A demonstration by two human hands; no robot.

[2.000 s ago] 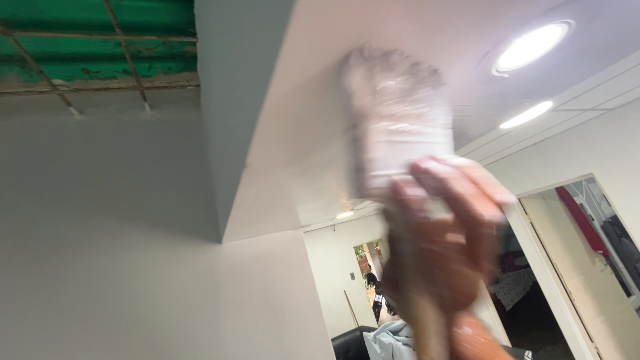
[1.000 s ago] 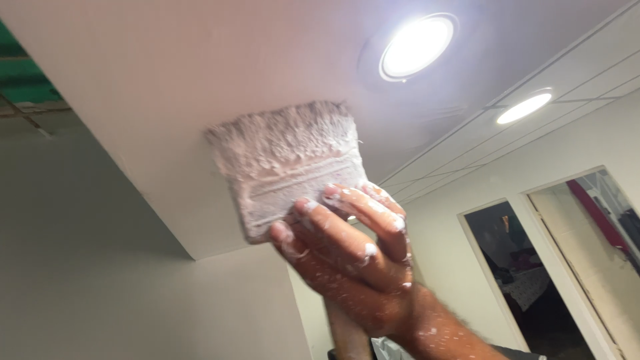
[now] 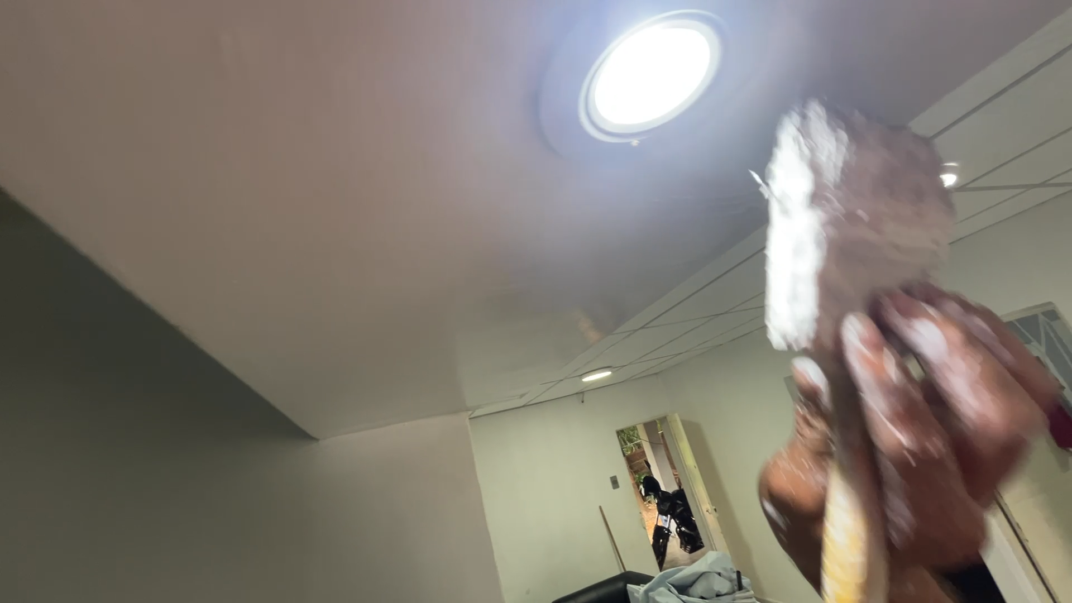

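My right hand, spattered with white paint, grips a wide paintbrush at the right of the view. Its wooden handle runs down past the palm, and the bristles point up, thick with wet white paint along the left edge. Motion blurs both hand and brush. Behind and around the brush spreads the smooth ceiling panel; whether the bristles touch it I cannot tell. My left hand is out of view.
A lit round downlight is set in the ceiling panel, left of the brush. Beyond lies a gridded ceiling with a smaller lamp. An open doorway, a leaning stick and light-blue cloth on a black surface are farther off.
The brush was against the ceiling panel, broad face showing, one second ago; now it is turned more edge-on and farther right in view. The view has shifted, bringing the downlight nearer the middle.
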